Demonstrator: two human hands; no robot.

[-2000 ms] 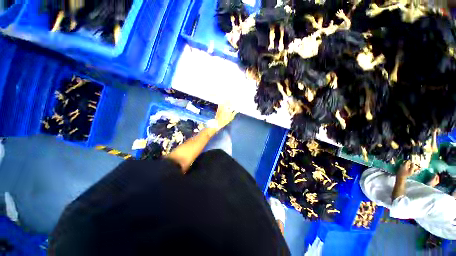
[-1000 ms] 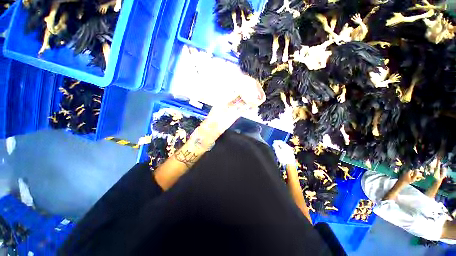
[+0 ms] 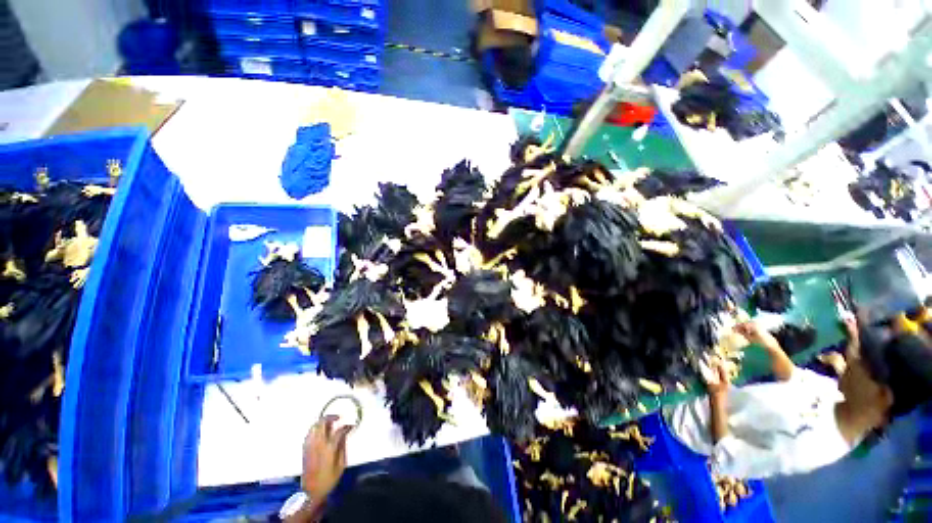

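Note:
My left hand [image 3: 324, 457], bare with a pale wristband, is at the bottom left of centre by the white bench's near edge. Its fingers pinch the rim of a round, thin-edged white roll [image 3: 342, 412] with a pale middle. My right hand is not in view. A large pile of black bundles [image 3: 491, 306] with beige ends lies right of the roll. A shallow blue tray [image 3: 237, 352] left of the pile holds one black bundle [image 3: 283, 286] and small white pieces.
Tall nested blue bins [image 3: 107, 358] with black bundles stand at left. A blue crumpled item [image 3: 309, 160] and cardboard [image 3: 110, 107] lie on the white bench [image 3: 220, 117]. A person in white [image 3: 772, 424] handles bundles at right. A pale metal frame [image 3: 623, 82] rises behind the pile.
The view has lifted and shows more of the bench and background. My left hand is now lower in view, with the roll visible in its fingers. My right hand has left the view.

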